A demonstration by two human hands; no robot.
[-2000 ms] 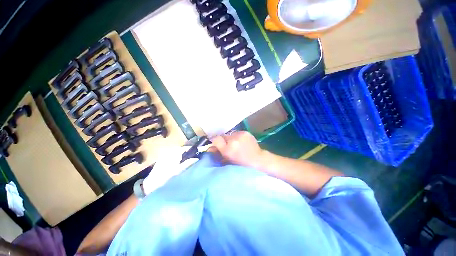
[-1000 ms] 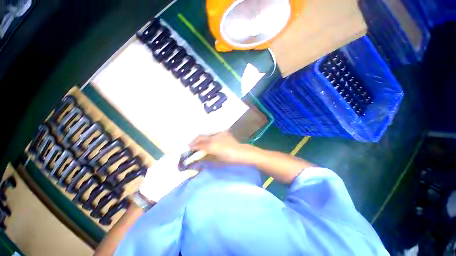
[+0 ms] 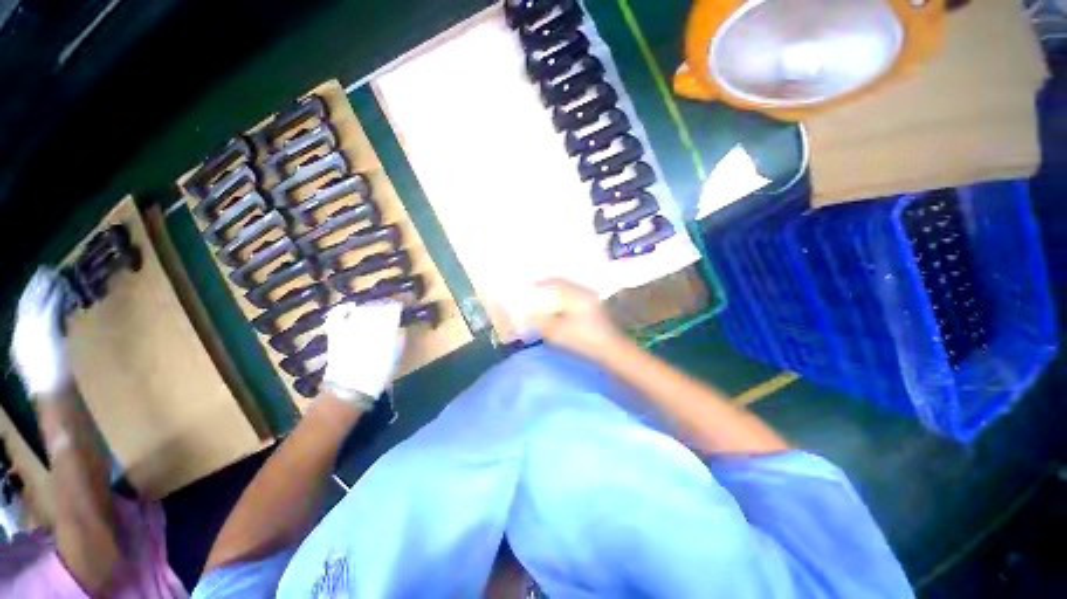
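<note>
Dark bracket-shaped parts [image 3: 293, 252] lie in two rows on a tan cardboard pad [image 3: 439, 343]. My left hand [image 3: 365, 348], in a white glove, is over the near end of these rows and hides some parts. Whether its fingers grip one is hidden. My right hand [image 3: 559, 314], bare and blurred, is curled over the near edge of a white sheet [image 3: 468, 152]; what it holds cannot be made out. One row of dark parts [image 3: 597, 129] lies along the right side of this sheet.
Another person's gloved hand [image 3: 41, 334] is at parts on a left cardboard pad [image 3: 176, 386]. An orange fan [image 3: 807, 53] and tan cardboard [image 3: 936, 140] are at upper right. Blue crates [image 3: 866, 304] stand right, one holding parts. A green crate [image 3: 716, 307] is beside the bench.
My left hand has left the dark part area before my body and moved left over the rows. My hands are now apart. Another person's gloved hand has appeared at left. The view has shifted.
</note>
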